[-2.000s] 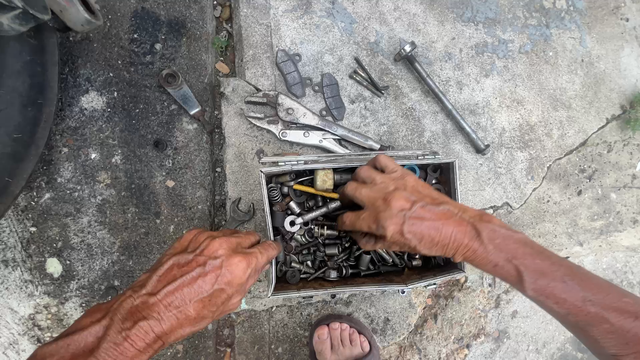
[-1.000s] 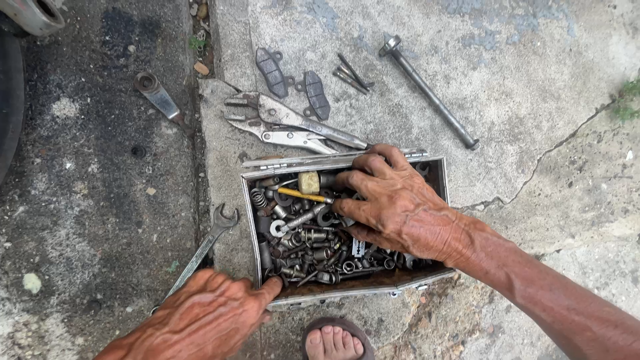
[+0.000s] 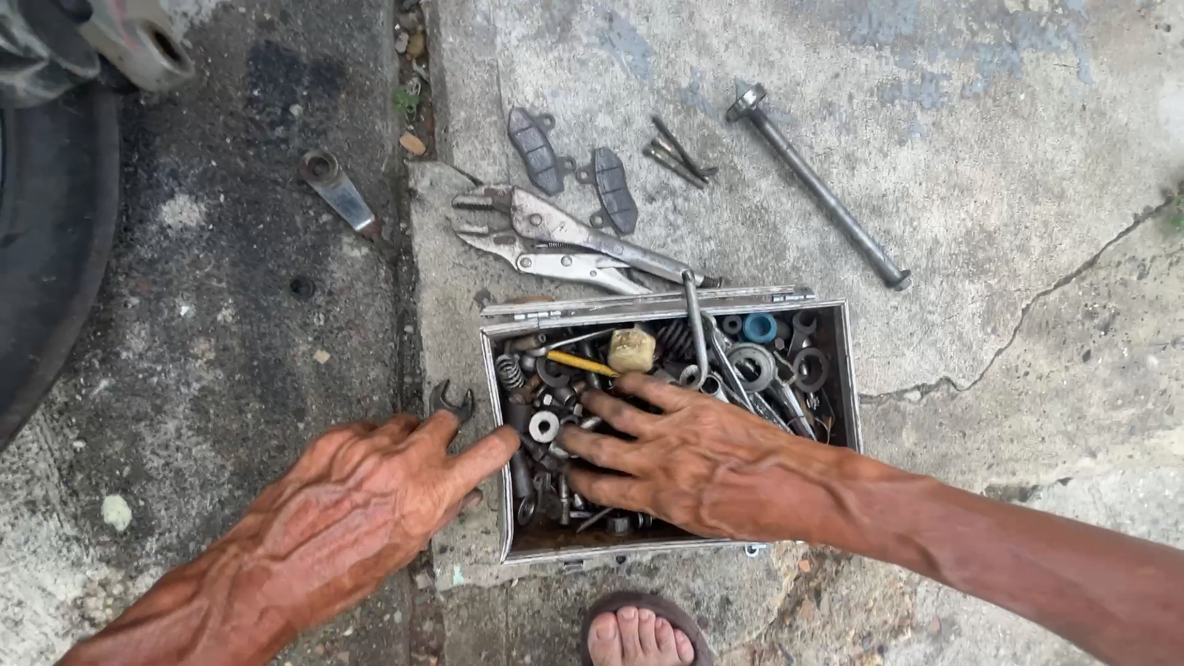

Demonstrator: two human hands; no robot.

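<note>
A metal toolbox (image 3: 498,444) lies open on the concrete, full of loose bolts, washers, springs and tools. My right hand (image 3: 689,453) reaches in from the right, fingers spread over the small parts in its left half; nothing shows gripped, though the fingertips are partly among the parts. My left hand (image 3: 384,490) is at the box's left wall, its thumb on the rim, and it covers most of an open-end wrench (image 3: 453,400) whose jaw sticks out above the index finger. Near the right hand are a yellow stick (image 3: 581,363), a flat washer (image 3: 544,426) and a blue ring (image 3: 760,327).
Locking pliers (image 3: 573,266) and another plier-like tool (image 3: 601,239) lie behind the box. Beyond are brake pads (image 3: 615,190), several thin pins (image 3: 675,157) and a long axle bolt (image 3: 823,190). A ratchet-like tool (image 3: 340,194) and a tire (image 3: 55,250) are left; a sandalled foot (image 3: 643,636) is in front.
My right hand has shifted left and down within the box, uncovering tools and the blue ring at the right. The wrench, largely visible a second ago, is now mostly behind my left hand.
</note>
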